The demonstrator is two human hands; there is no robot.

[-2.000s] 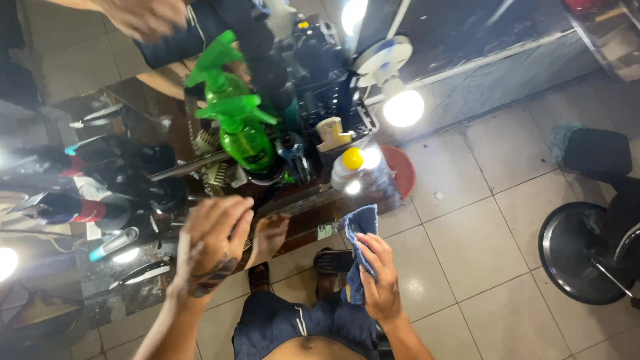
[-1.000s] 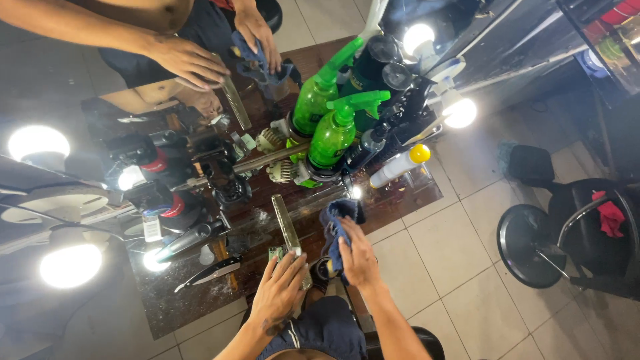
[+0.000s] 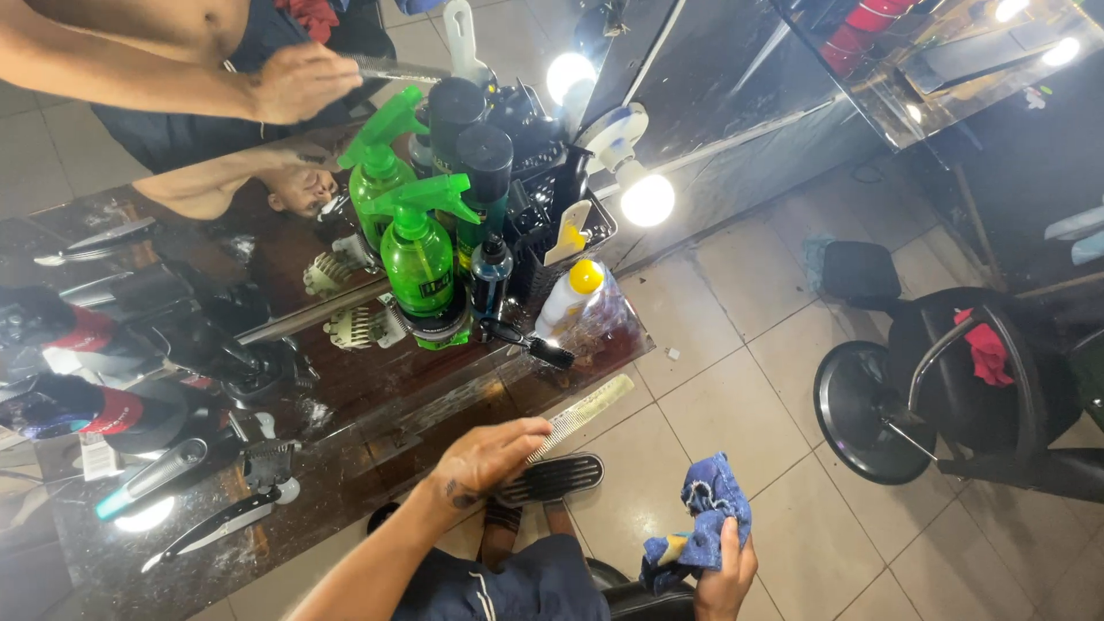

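Note:
My left hand (image 3: pixel 492 457) grips one end of a pale, fine-toothed comb (image 3: pixel 582 418), which points up and right just off the counter's front edge. My right hand (image 3: pixel 729 573), at the lower right, holds a crumpled blue cloth (image 3: pixel 716 509) above the tiled floor. Nearest to the comb on the dark wooden counter (image 3: pixel 414 423) are a black brush (image 3: pixel 548 351) and a white spray can with a yellow cap (image 3: pixel 571 297). A folding razor (image 3: pixel 216 526) and a hair clipper (image 3: pixel 159 474) lie at the counter's left.
Green spray bottles (image 3: pixel 418 263) and a black basket of tools (image 3: pixel 552 263) stand against the mirror. Hair dryers (image 3: pixel 86 410) lie at the left. A lit bulb (image 3: pixel 647 200) is on the wall. A black salon chair (image 3: pixel 975 379) with a red cloth stands at the right.
The left hand has lifted the comb, which lay under it at the counter edge one second ago. The right hand and its blue cloth have moved right, away from the left hand.

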